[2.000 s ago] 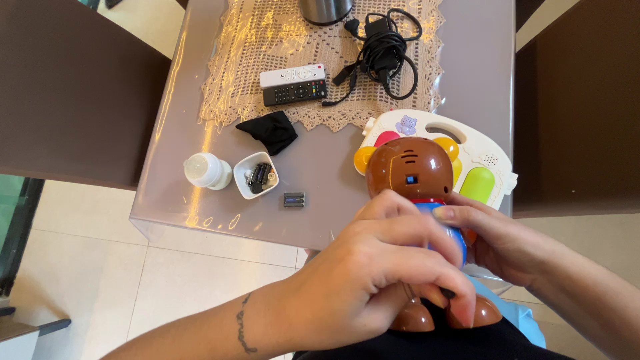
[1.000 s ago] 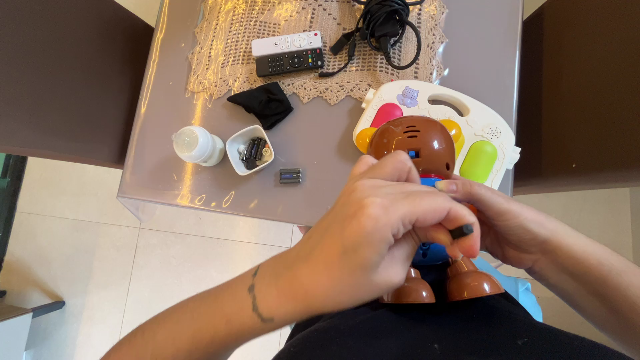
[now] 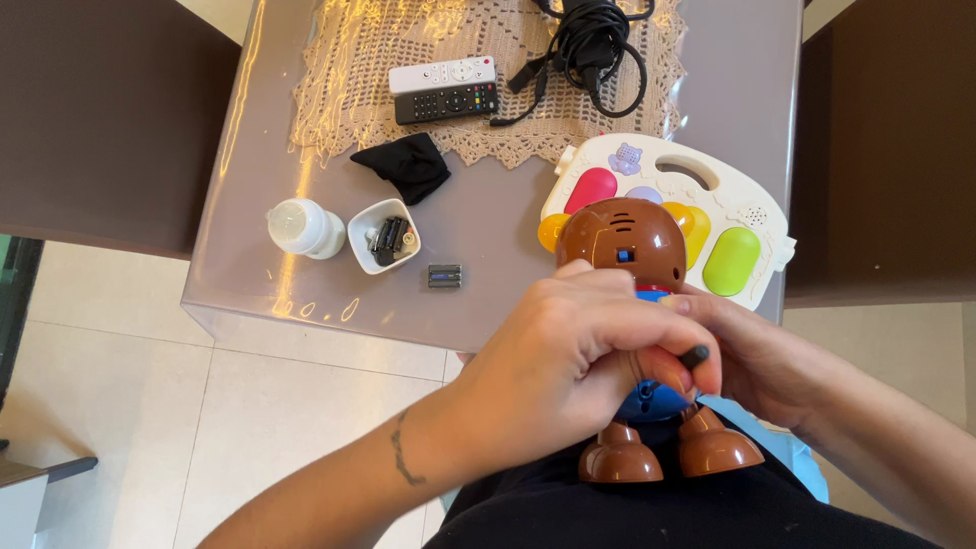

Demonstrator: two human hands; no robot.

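Note:
My left hand grips a small screwdriver with a dark handle. Its thin shaft reaches down to a hole low on the blue back of a plastic toy figure. This figure has a glossy brown head, yellow ears and brown feet, and its back faces me. At the toy's right side, my right hand holds the body, thumb on the upper back. Fingers of both hands hide much of the body. Two battery cells lie side by side on the table, near a white bowl holding several batteries and small parts.
Beyond the toy's head lies a white toy panel with coloured buttons. A white-capped bottle stands left of the bowl. Further back are a black cloth, two remote controls, coiled black cables and a crocheted mat. Dark chairs flank the table.
My left hand has shifted its grip and turned, and the screwdriver's handle now shows more plainly between the fingers. The right hand stays on the toy.

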